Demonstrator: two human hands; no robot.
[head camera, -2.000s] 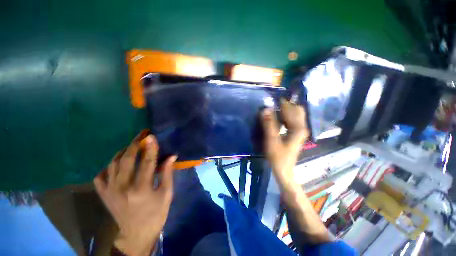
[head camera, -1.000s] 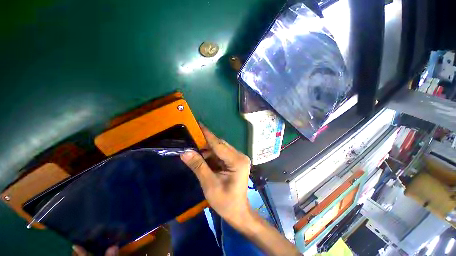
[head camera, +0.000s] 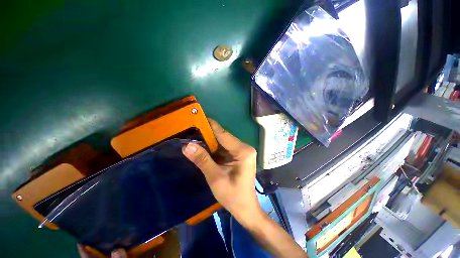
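Note:
A dark glossy screen panel (head camera: 136, 194) lies tilted over an orange jig (head camera: 156, 132) on the green bench mat. A clear film edge curves along the panel's upper side. My right hand (head camera: 227, 174) grips the panel's right end, thumb on top and fingers around the jig's edge. Of my left hand (head camera: 101, 252) only fingertips show at the bottom edge, at the panel's lower left side; the rest is cut off by the frame. A dark frame or housing shows under the panel.
A panel under wrinkled clear film (head camera: 315, 75) lies on a black tray (head camera: 381, 60) at the upper right. A white labelled bottle (head camera: 277, 140) lies beside it. A small round metal disc (head camera: 222, 52) is on the green mat (head camera: 126, 45). Shelves with papers stand at the lower right.
Since two seconds ago, the view has turned and my right hand has moved to the panel's right end. In the last second the view shifted slightly; the hands and panel stay nearly the same.

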